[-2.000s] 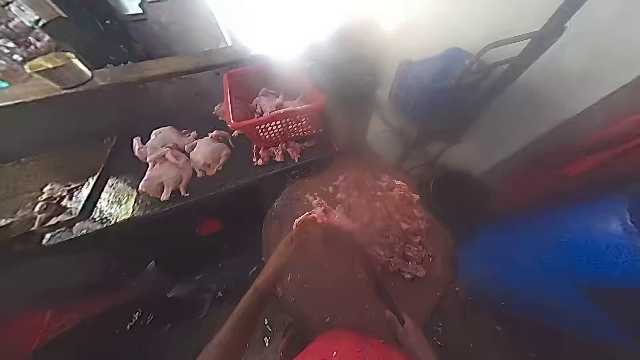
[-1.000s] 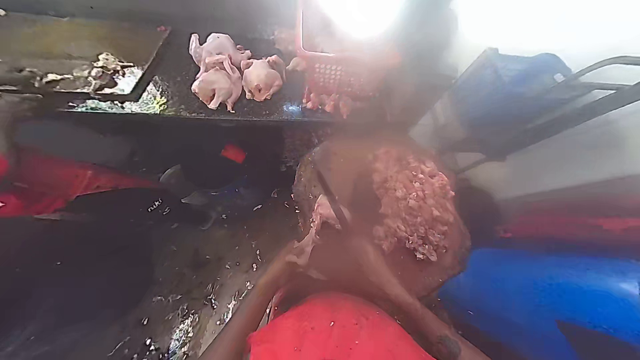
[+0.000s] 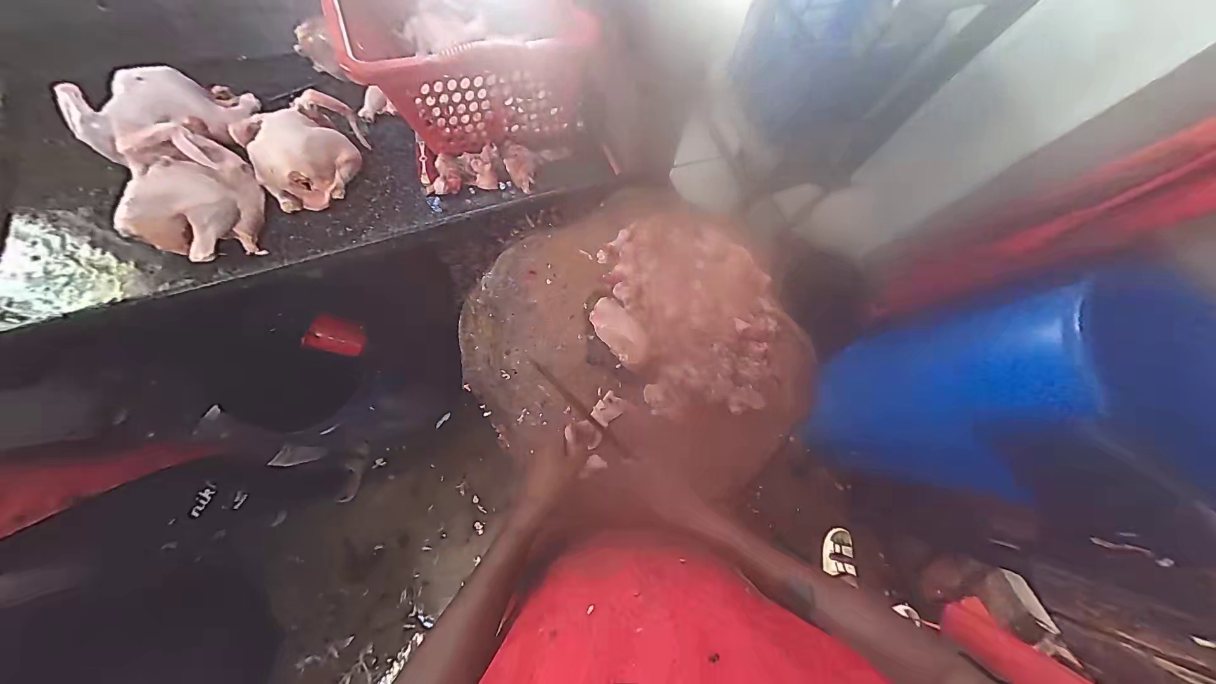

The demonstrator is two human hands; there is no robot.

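Observation:
A round chopping block [image 3: 513,313] stands before me, with a heap of cut raw chicken pieces [image 3: 703,304] on its right part. My left hand [image 3: 560,461] is at the block's near side, its fingers against a small piece of raw chicken [image 3: 581,436]. My right hand [image 3: 646,480] is blurred beside it, at the near end of a knife [image 3: 570,389] whose thin dark blade points up and left. The haze hides how its fingers close. A larger pale chicken piece [image 3: 617,331] lies at the heap's left edge.
Several plucked whole chickens [image 3: 190,204] lie on a dark counter [image 3: 380,218] at the upper left. Beside them stands a red perforated basket [image 3: 494,95] holding more poultry, with pieces under its edge. A blue barrel [image 3: 959,380] is right of the block. Litter covers the floor.
The elongated chicken piece at my left hand one second ago is no longer there; a smaller piece is at my fingers now. A larger pale piece shows at the heap's left edge. The view has shifted.

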